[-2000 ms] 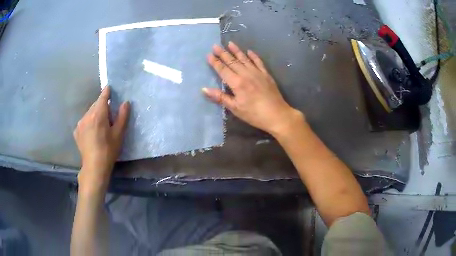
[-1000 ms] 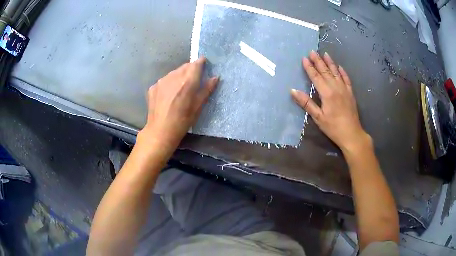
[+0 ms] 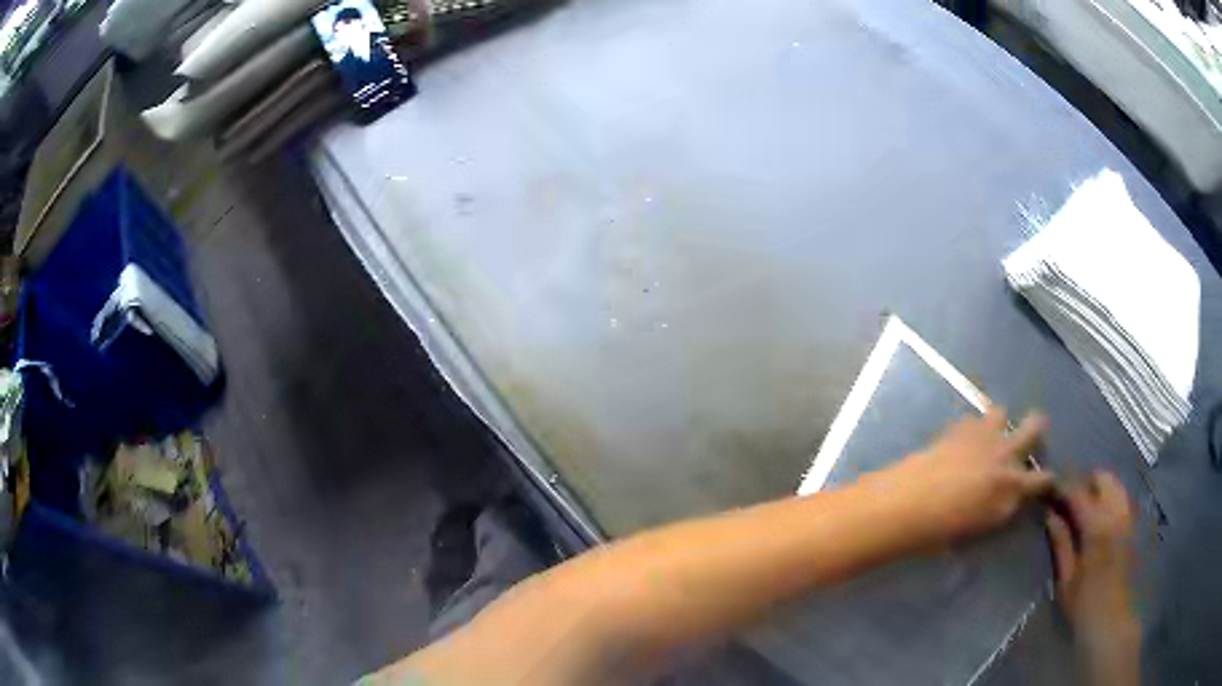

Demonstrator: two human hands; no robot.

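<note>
The grey template (image 3: 895,418) lies on the table at lower right, with white folded bands (image 3: 852,409) along two edges. Its lower part shows frayed threads; my left forearm covers its middle. My left hand (image 3: 994,469) reaches across it to the corner at the right. My right hand (image 3: 1096,529) is at that same corner, its fingertips close to or touching those of my left hand. Both hands are blurred, and whether they pinch the fabric edge cannot be told. A fringed stack of white cut panels (image 3: 1132,288) lies beyond them at the right.
A lit phone (image 3: 362,60) lies at the table's (image 3: 643,174) far left edge, beside pale and brown rolls (image 3: 261,67). Blue crates (image 3: 87,328) stand on the floor at left, one holding a white bundle (image 3: 158,322), another brown pieces (image 3: 168,503).
The view has swung left, bringing the stack and crates into sight; the iron is out of view. My left hand has moved from the template's left side across to the right corner, meeting my right hand.
</note>
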